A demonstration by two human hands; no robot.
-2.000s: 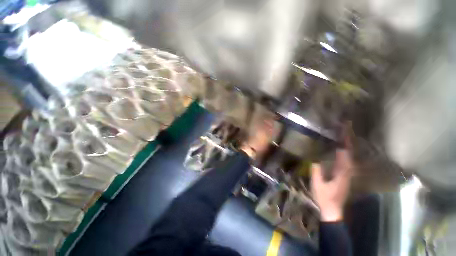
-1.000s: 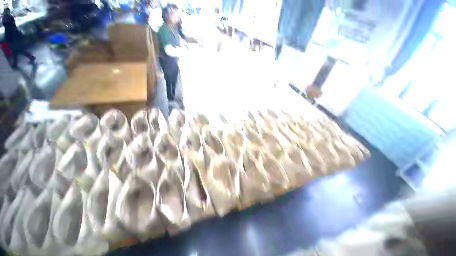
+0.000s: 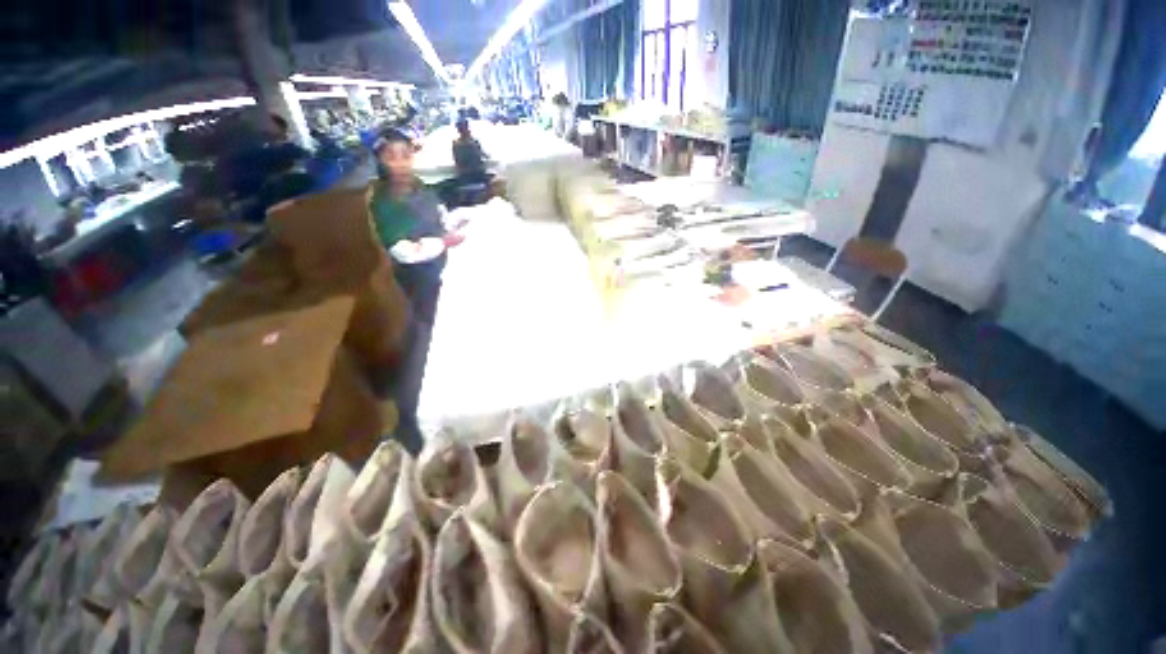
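Rows of beige open-topped tote bags (image 3: 563, 543) stand packed side by side across the lower part of the view, nearest in front of me. Their openings face up. What they stand on is hidden beneath them. Neither my left hand nor my right hand is in the picture.
A glaring white worktable (image 3: 512, 319) runs away behind the bags, with flat pieces along its right side. Open brown cartons (image 3: 243, 383) stand at the left. A person (image 3: 409, 217) stands beside the table. A chair (image 3: 873, 259) and pale-teal cabinets (image 3: 1087, 300) are at the right.
My view has turned from a blurred rack, where both my hands showed, to the standing bags and then up along the worktable. My hands have left the picture.
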